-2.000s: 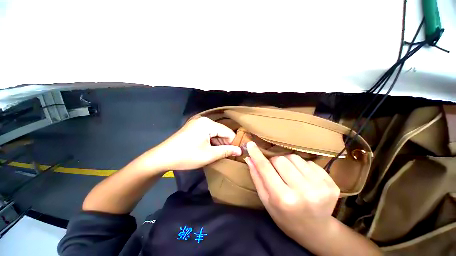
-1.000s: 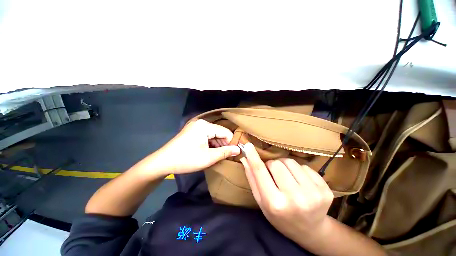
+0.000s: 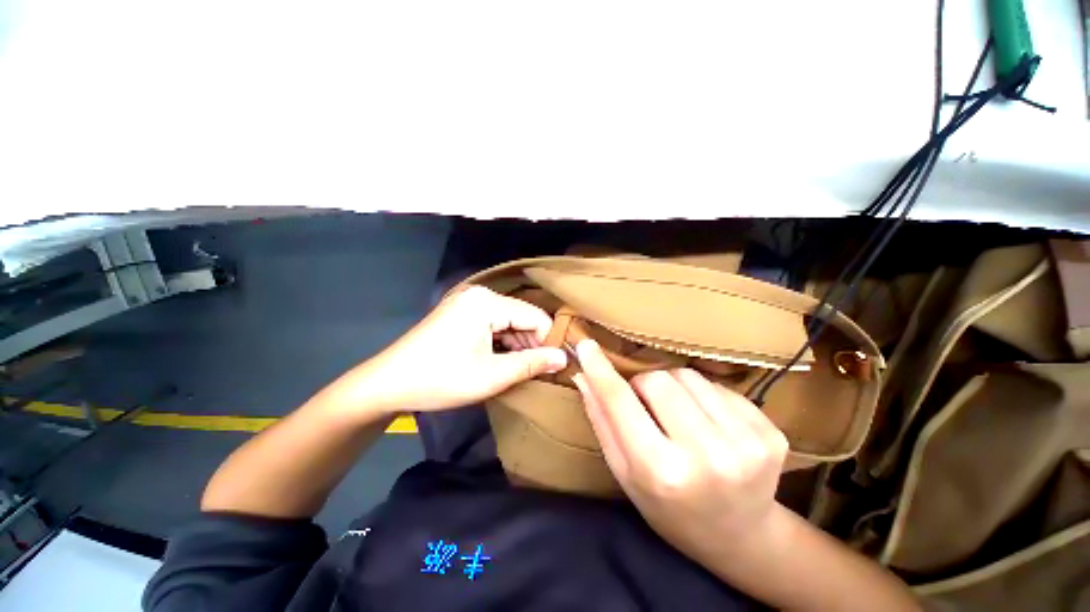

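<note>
A tan-brown bag (image 3: pixel 544 436) lies on my lap below the table edge with its mouth open upward. A lighter inner pocket panel (image 3: pixel 669 308) with a gold zipper line shows inside the mouth. A gold D-ring (image 3: pixel 850 362) sits at the mouth's right corner. My left hand (image 3: pixel 484 347) pinches a small brown tab (image 3: pixel 564 329) at the left part of the mouth. My right hand (image 3: pixel 687 448) meets it there, fingertips together at the same spot. Something small between the fingertips is too small to make out. Black cords run down to my right hand.
The white-covered table (image 3: pixel 478 108) spans the top. A green handle (image 3: pixel 1010 42) with black cords (image 3: pixel 914 167) tied to it lies at its upper right. More brown bags (image 3: pixel 1004 442) are heaped at the right. Grey floor with a yellow line (image 3: pixel 227 421) and a metal frame are at the left.
The green handle and cords have shifted slightly left and up in view. My right hand has moved slightly left. Both hands stay at the same spot on the bag.
</note>
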